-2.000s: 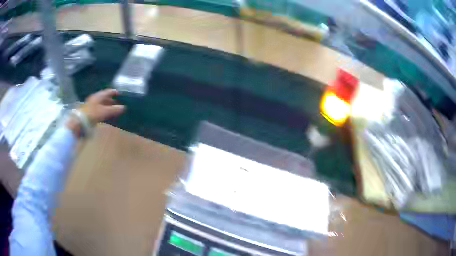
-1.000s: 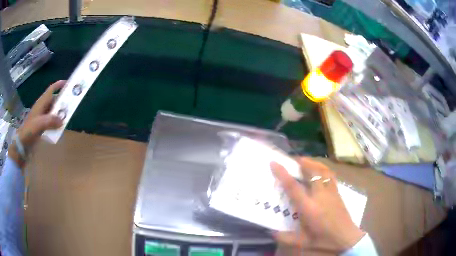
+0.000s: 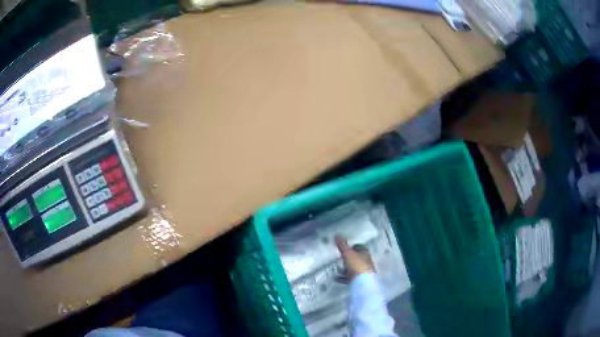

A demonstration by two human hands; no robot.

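My right hand [image 3: 356,260] is inside the green crate [image 3: 368,173], low over film-wrapped white toothbrush boxes [image 3: 316,286]. It touches or nearly touches them; blur and the hand's angle hide whether it grips one. The boxes fill the crate's left part. Wrapped white boxes [image 3: 59,82] also lie on the pan of the weighing scale [image 3: 72,197] at the left edge, whose displays glow green. My left hand is not in view; only a bit of pale blue sleeve shows at the bottom left edge.
The cardboard bench cover [image 3: 263,92] lies between scale and crate. Loose clear film [image 3: 151,46] lies behind the scale. An open brown carton [image 3: 503,131] with a label stands beyond the crate. More wrapped boxes [image 3: 500,16] show at the top right.
The view has swung right and down to the crate. My right hand has moved from over the scale into the crate. My left hand, which held a long box, has left the picture.
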